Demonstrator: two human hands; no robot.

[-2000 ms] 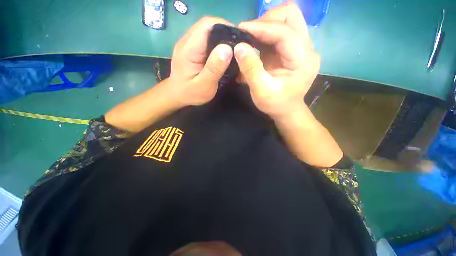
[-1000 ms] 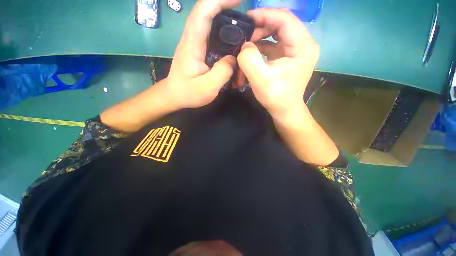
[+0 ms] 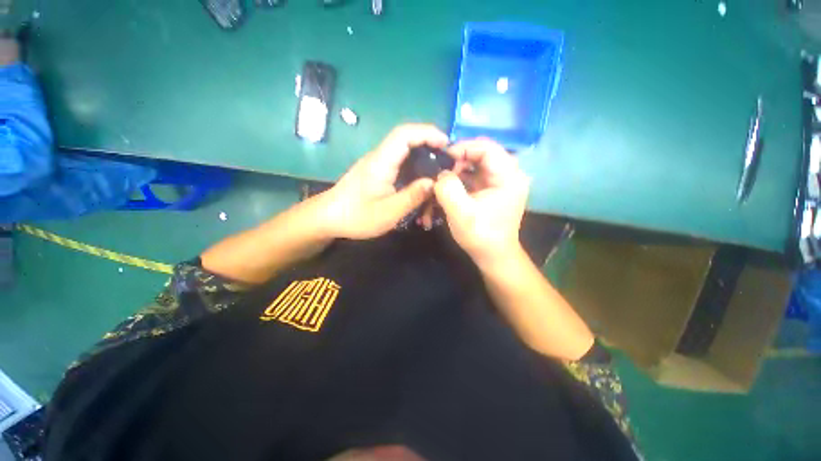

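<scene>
A black phone body [image 3: 423, 166] is held between both hands, just off the bench's front edge. My left hand [image 3: 383, 185] grips its left side, with the thumb low on the near face. My right hand [image 3: 486, 194] is at its right side, thumb and fingertips against it. The fingers cover most of the phone body, and its details are blurred. Another dark phone body [image 3: 315, 101] with a bright lower part lies on the green bench, with a small pale oval part [image 3: 349, 116] to its right.
A blue parts bin [image 3: 509, 85] stands beyond my right hand. A thin silver tool [image 3: 750, 151] lies at the right. Trays or parts line the right edge. An open cardboard box [image 3: 666, 306] is below the bench. A person's blue sleeve [image 3: 25, 126] shows at left.
The view has shifted, so the bench shows farther back and the whole blue bin is in view. The hands still hold the phone body; its round dark area is now mostly covered by the fingers.
</scene>
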